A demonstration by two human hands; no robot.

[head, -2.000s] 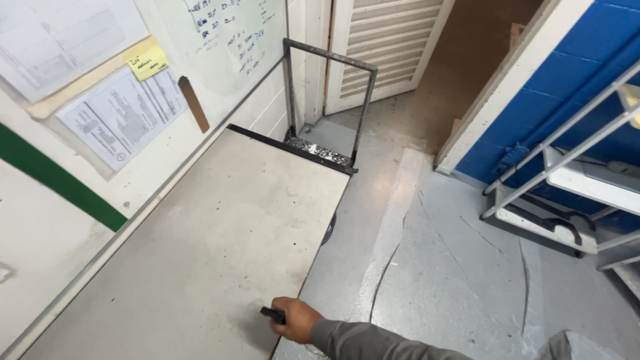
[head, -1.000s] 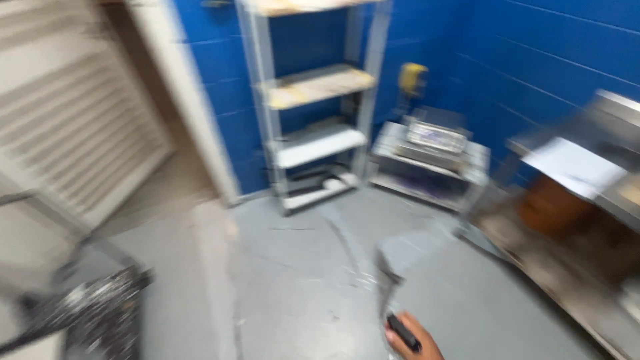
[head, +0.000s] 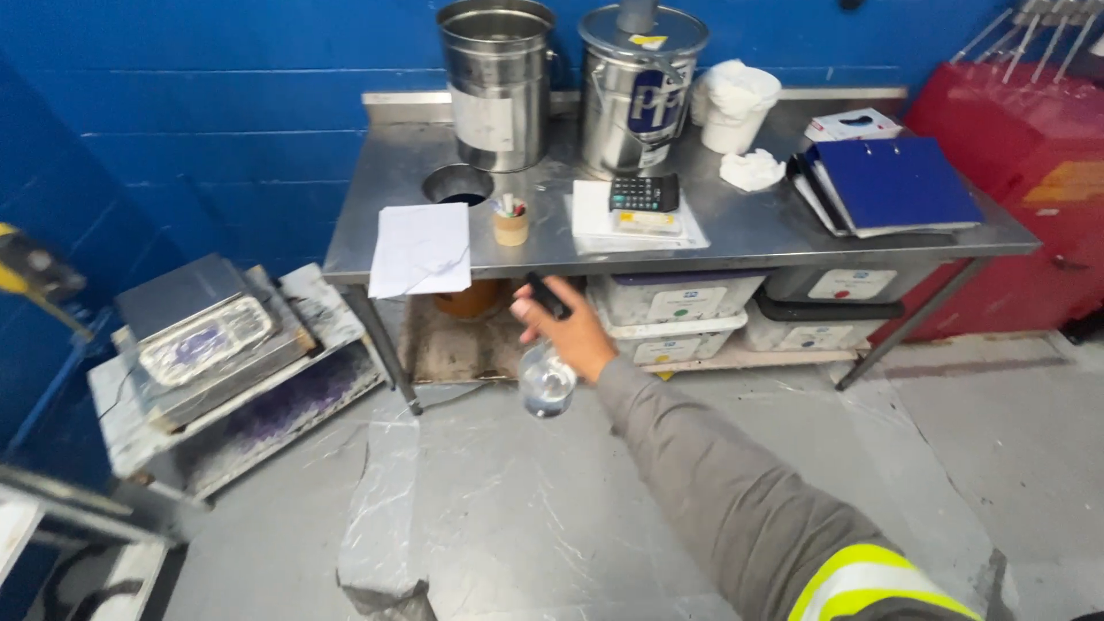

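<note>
My right hand (head: 565, 326) is out in front of the steel table (head: 733, 246), its fingers closed around a black handle (head: 548, 297). Just below the fingers shows a clear, rounded object (head: 548, 379); whether it is joined to the handle I cannot tell. The hand appears in front of the table's front edge, near a small tub of pens (head: 511, 222) and sheets of white paper (head: 421, 250) that overhang that edge. A calculator (head: 644, 193) lies on papers to the right. My left hand is out of view.
Two metal pails (head: 496, 95) (head: 640, 95), a white bucket (head: 740, 108) and blue binders (head: 893, 183) stand on the table. Lidded tubs (head: 681, 302) fill part of the lower shelf. A scale (head: 207, 345) sits on a low stand at left; a red cabinet (head: 1018, 198) is at right.
The view has swung right, from the board and pale surface past the shelving to the steel table. My right hand holds a black-handled thing in the earlier frames too.
</note>
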